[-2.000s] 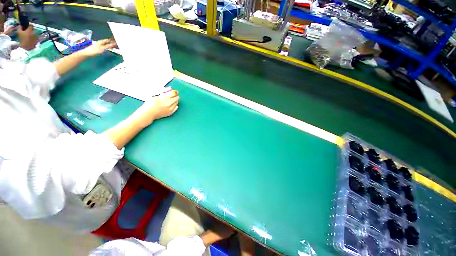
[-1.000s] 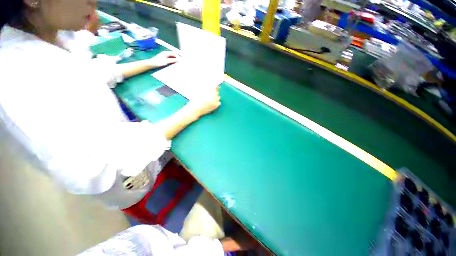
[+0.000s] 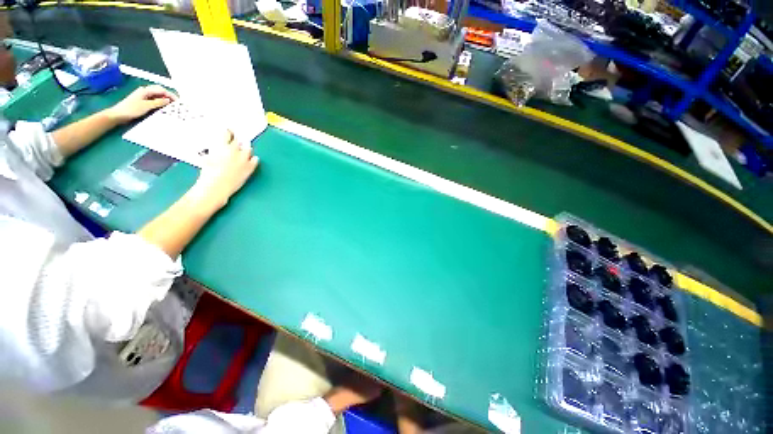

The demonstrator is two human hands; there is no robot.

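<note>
A clear blister tray [image 3: 555,339] lies on the green bench at the right. Black round units [image 3: 641,329] fill many of its pockets; several lower-left pockets look empty. A small red spot shows among the upper units. At the bottom edge, a white sleeve [image 3: 288,419] leads to bare skin at the bench's near edge. This seems to be my left arm with part of my left hand [image 3: 352,397]; the fingers are hidden or too unclear to read. It is apart from the tray. My right hand is out of the picture.
A neighbouring worker in a white coat [image 3: 76,297] sits at the left, hands at an open white booklet [image 3: 212,80]. A red stool [image 3: 191,364] stands below. Clear tape pieces [image 3: 369,348] line the near edge. More clear plastic [image 3: 729,364] lies right of the tray.
The view swung right, then back left; the tray is fully in view again. The neighbour's nearer hand has shifted slightly on the booklet. The sleeve at the bottom shows little change.
</note>
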